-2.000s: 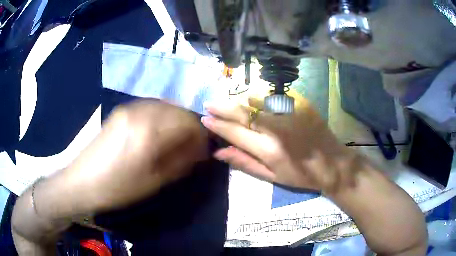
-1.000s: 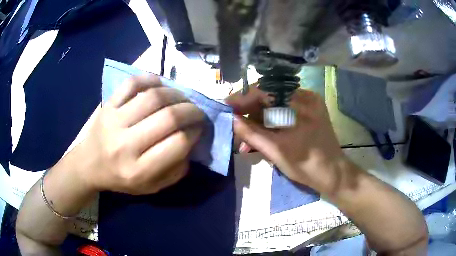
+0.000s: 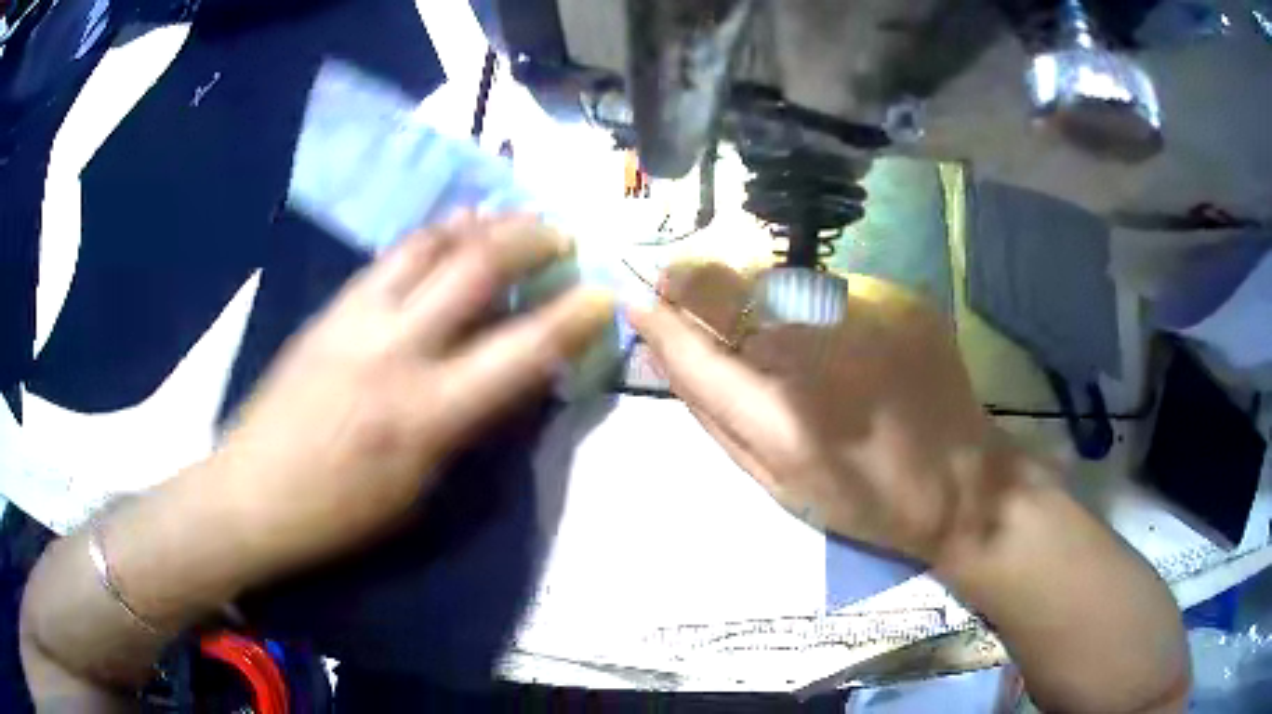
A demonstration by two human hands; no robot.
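A pale blue-grey strip (image 3: 398, 161) slants from the upper left down to my left hand, on a dark panel (image 3: 460, 558) that hangs toward the table's front edge. My left hand (image 3: 405, 349) is shut on the strip, with thumb and fingers pinching it; the hand is blurred. My right hand (image 3: 823, 391) lies right of it, partly behind the ribbed tension dial (image 3: 805, 296), its fingertips near the strip's right end. Whether they hold it is hidden by glare. The presser foot area (image 3: 635, 175), with orange-red parts, is just above the hands.
The sewing machine head (image 3: 907, 84) covers the top. A dark grey flat shape (image 3: 1046, 265) and a black flat rectangle (image 3: 1202, 444) lie at right. Stacked dark panels (image 3: 182, 209) lie at left. A measuring strip (image 3: 795, 635) runs along the front edge. A red-orange looped item (image 3: 251, 670) shows below left.
The strip has turned and its left end has moved up. The dark panel has shifted left, baring white surface below the hands. My left hand has turned with the strip; my right hand has moved little.
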